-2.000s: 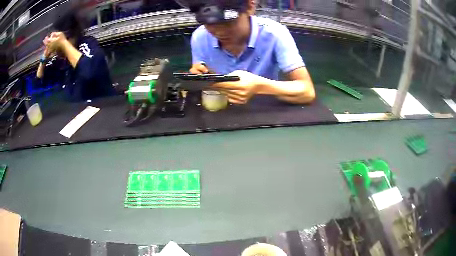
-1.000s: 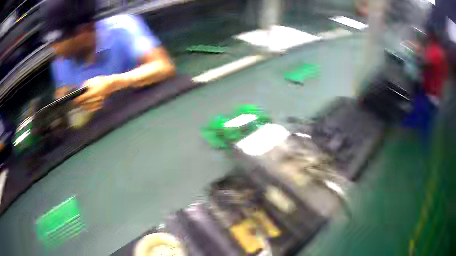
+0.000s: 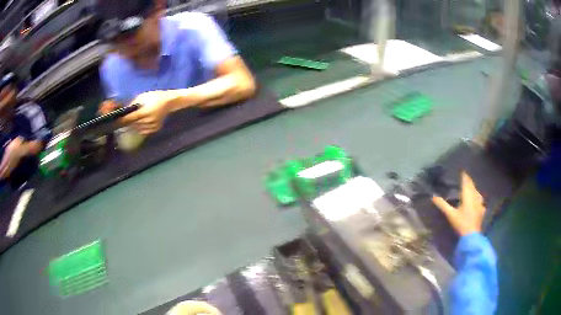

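My right hand [image 3: 464, 208], in a bright blue sleeve, reaches over the black mat at the right, thumb and fingers apart, with nothing seen in it. Blurred dark items [image 3: 438, 182] lie just left of its fingers; I cannot tell what they are. The dark-grey soldering station [image 3: 381, 246], with a pale label, stands left of my hand. A bright green reel [image 3: 335, 161] is at its far end. My left hand is out of the picture.
Green panels lie on the conveyor [image 3: 203, 203]: a group at the left [image 3: 79, 269] and one farther right [image 3: 412, 107]. A cream cup [image 3: 194, 308] is cut off at the bottom edge. A post [image 3: 501, 80] stands at the right. A person in light blue works opposite.
The view has swung right. My right hand and blue sleeve have come into the picture beyond the soldering station. The group of green panels now shows at the lower left.
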